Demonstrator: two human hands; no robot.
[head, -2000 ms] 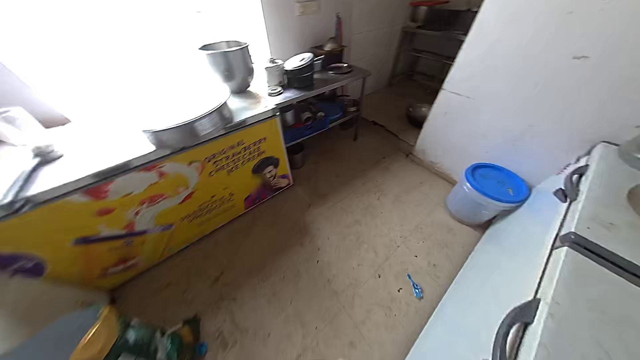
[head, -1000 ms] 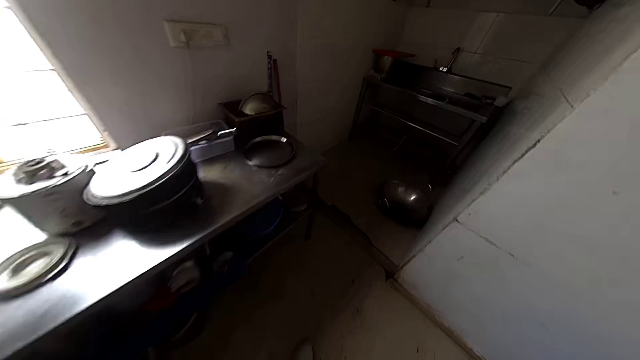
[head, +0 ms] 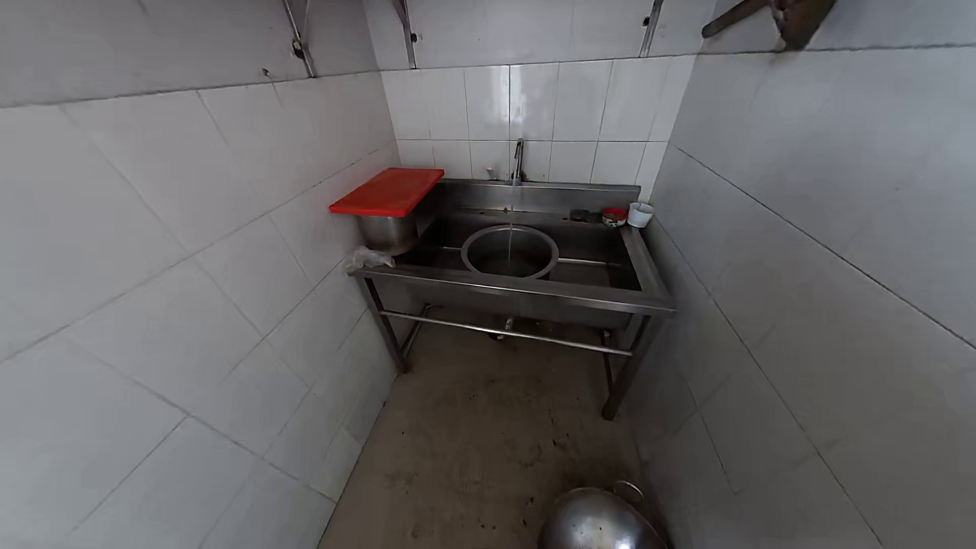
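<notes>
Neither my left hand nor my right hand shows in the head view. Ahead stands a stainless steel sink (head: 534, 288) on metal legs against a tiled wall. A round metal pot (head: 467, 255) sits in its basin, and a thin stream of water falls into it from the tap (head: 518, 160). A red cutting board (head: 393, 191) lies across the top of a steel pot (head: 387, 232) at the sink's left end. On the right rim stand a white cup (head: 640, 214) and a red-rimmed bowl (head: 614, 217), with dark scrubbers (head: 584, 216) beside them.
A metal bowl-shaped pan with a ring handle (head: 598, 522) lies on the floor (head: 457, 450) at the lower right. Tiled walls (head: 823, 229) close in on both sides. A crumpled plastic bag (head: 371, 258) is at the sink's left corner. Metal brackets (head: 299, 47) are fixed above.
The view has swung and moved from the room with the long counter to the sink alcove. The sink and the pan on the floor now appear much nearer.
</notes>
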